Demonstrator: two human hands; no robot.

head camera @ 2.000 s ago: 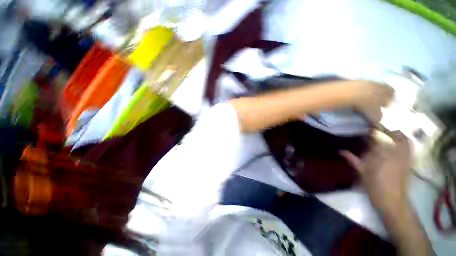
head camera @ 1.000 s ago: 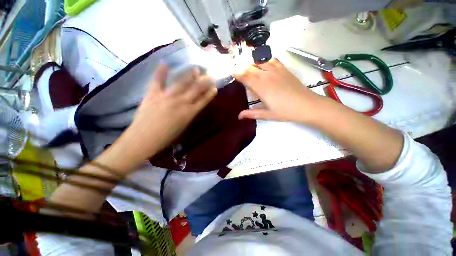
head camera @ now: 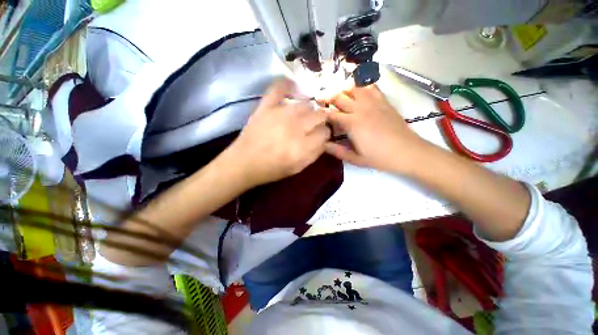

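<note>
A maroon and pale grey garment piece (head camera: 298,199) lies on the white sewing table, its maroon part under my hands and its grey part, with dark seam edges, to the left. My left hand (head camera: 285,134) has its fingers curled on the cloth just below the needle area. My right hand (head camera: 370,124) holds the cloth edge with thumb and fingertips beside it, right of the needle. The two hands nearly touch. The sewing machine head (head camera: 321,33) stands above them; the lamp glare hides the presser foot and the exact stitching spot.
Scissors (head camera: 459,108) with green and red handles lie right of my right hand. Dark shears (head camera: 557,70) lie far right. More pale and maroon cloth (head camera: 105,131) is heaped left. A small fan (head camera: 16,163) stands at the left edge. A green basket (head camera: 200,304) is below the table.
Since one second ago, my left hand has moved right to the needle area beside my right hand, its fingers now curled on the cloth. The grey part lies more spread out on the left.
</note>
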